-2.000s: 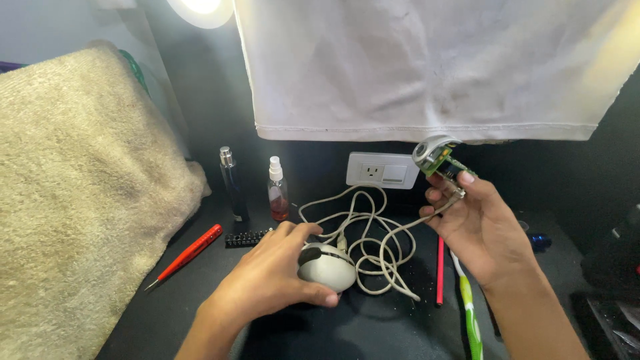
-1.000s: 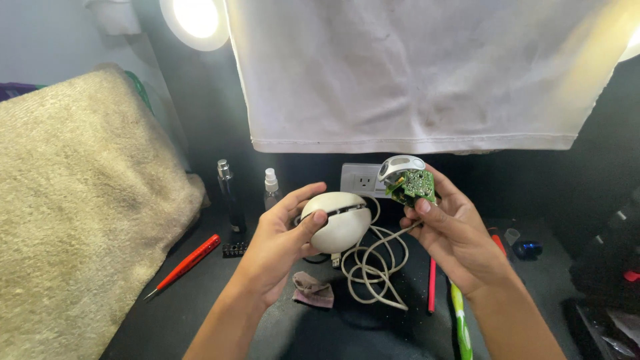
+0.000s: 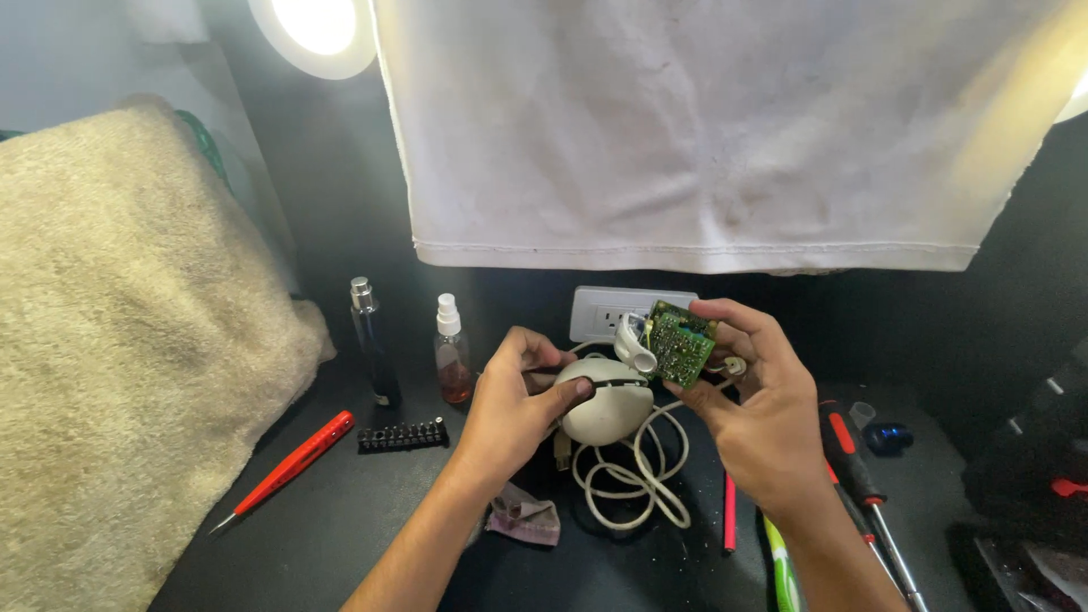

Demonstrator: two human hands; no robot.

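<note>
My left hand [image 3: 527,395] grips a rounded off-white plastic housing [image 3: 608,421] with a dark slot across it. Close against its upper right, my right hand [image 3: 739,374] holds a green circuit board [image 3: 680,344] by its edges. A white curved plastic part [image 3: 633,344] sits at the board's left side, beside the housing. From my right hand a beige cable [image 3: 654,489] runs down and lies coiled on the dark table, with a USB plug [image 3: 562,450] below the housing. Whether the white part touches the housing, I cannot tell.
Left on the table are a red tweezers-like tool [image 3: 293,467], a black bit holder [image 3: 404,436] and two spray bottles [image 3: 452,357]. A cloth scrap [image 3: 525,516] lies below my left hand. Screwdrivers [image 3: 858,467], a red stick [image 3: 729,514] and a green-white toothbrush handle [image 3: 780,565] lie right.
The housing was low near the table two seconds ago, then lifted in my left hand. My right hand has brought the circuit board left and down, close to the housing.
</note>
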